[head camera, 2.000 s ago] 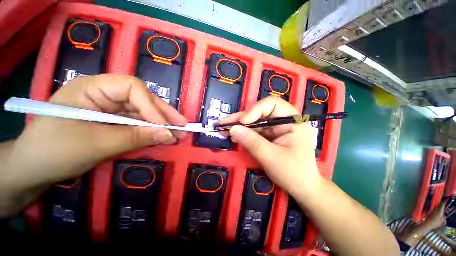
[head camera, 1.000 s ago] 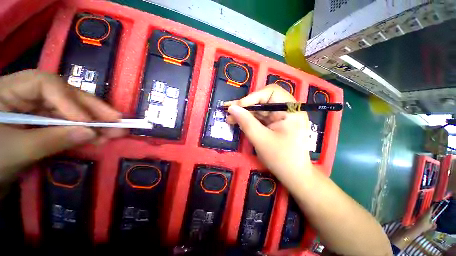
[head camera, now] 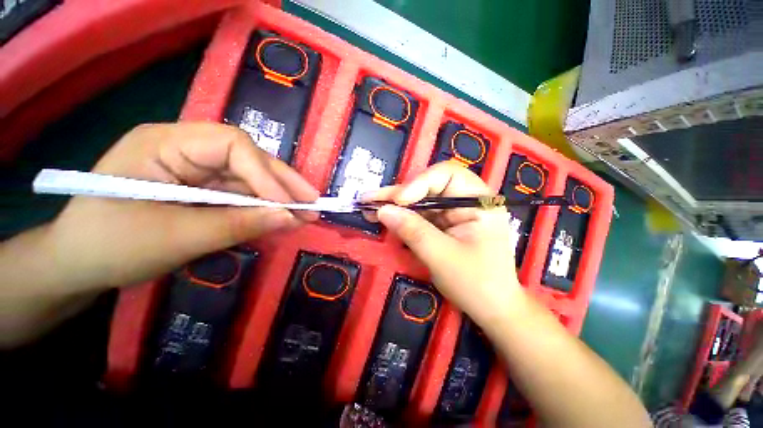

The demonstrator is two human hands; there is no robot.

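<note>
My left hand (head camera: 201, 192) pinches a long, narrow white liner strip (head camera: 151, 187) between thumb and fingers; its right end sticks out past the fingertips. My right hand (head camera: 456, 238) holds slim black tweezers (head camera: 468, 201) with gold markings, their tip at the strip's right end. Both hands are above a phone body (head camera: 365, 150) lying back side up, second in the upper row, with an orange ring and silver slots. The hands partly hide its lower end. Any label at the tweezer tip is too small to tell.
The red foam tray (head camera: 326, 109) holds several phone bodies in two rows. Another red tray (head camera: 100, 58) is at the upper left. Grey test equipment (head camera: 669, 109) with a dark screen stands at the upper right. Another person's arm (head camera: 736, 380) and red trays show at the lower right.
The view has shifted, so the tray appears further right. A second ago the tweezer tip was over a phone, apart from the strip; now tip and strip end are together again.
</note>
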